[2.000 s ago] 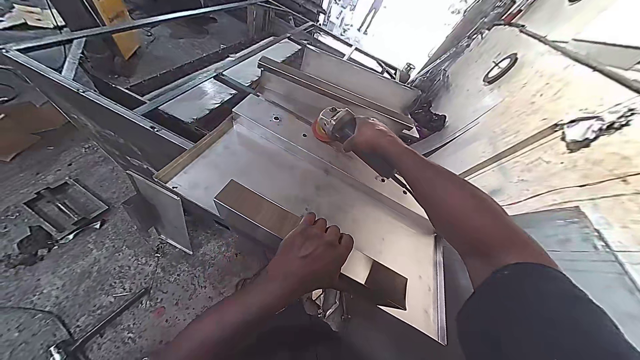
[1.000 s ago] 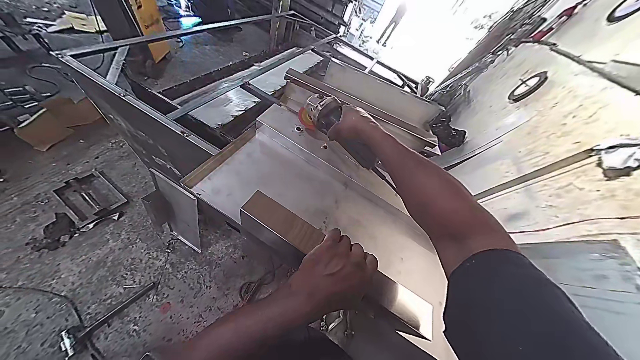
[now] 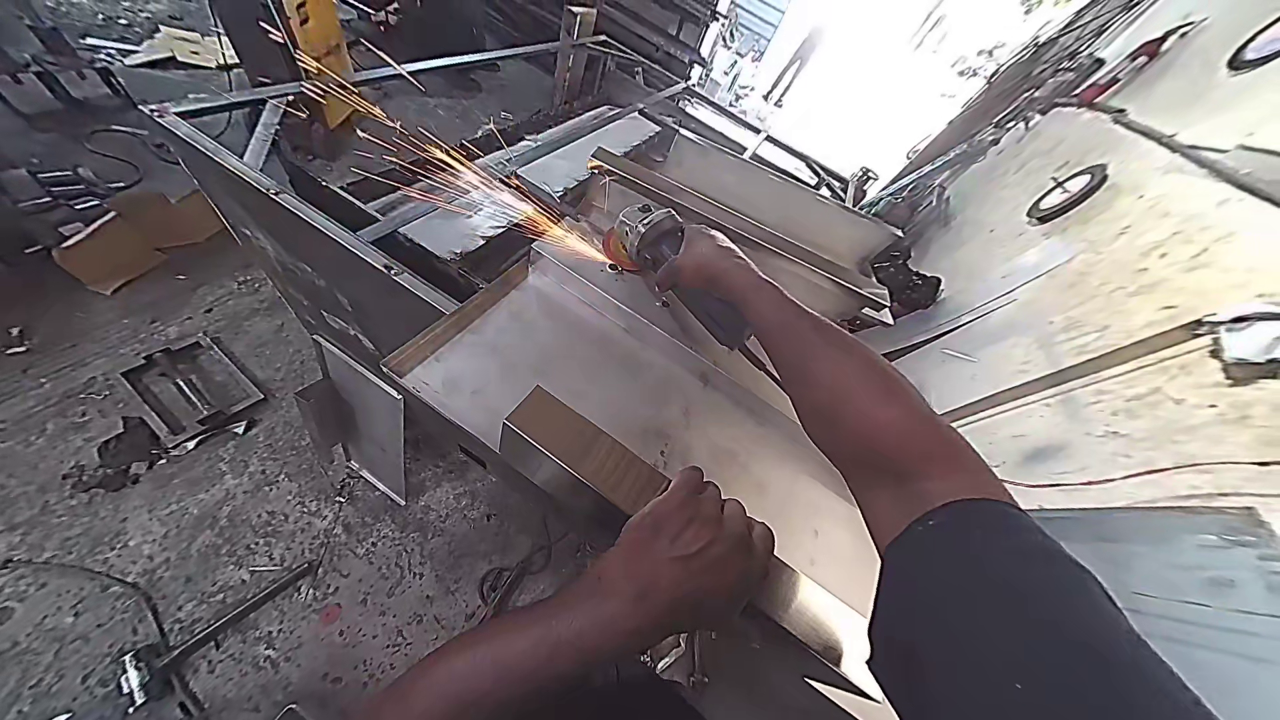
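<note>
My right hand (image 3: 708,262) grips an angle grinder (image 3: 648,235) whose disc is at the sheet-metal surface near a small hole. Orange sparks (image 3: 480,190) fly from the disc to the upper left. My left hand (image 3: 695,550) is closed over the edge of a bent metal channel (image 3: 585,450), which lies along the near side of a shallow sheet-metal tray (image 3: 600,360). Beyond the grinder, a long folded metal strip (image 3: 740,230) runs across the work. The contact between disc and metal is partly hidden by glare.
A metal frame (image 3: 300,240) stands at the left, with a small bent plate (image 3: 365,420) beside it. Cardboard (image 3: 135,240), a rectangular metal frame (image 3: 190,390) and a bar (image 3: 240,610) lie on the floor. Large metal sheets (image 3: 1130,250) are at the right. A distant person (image 3: 797,65) stands in bright light.
Sparks now stream from the grinder; none show clearly in the earlier frames. My left hand stays on the channel. The view has shifted somewhat.
</note>
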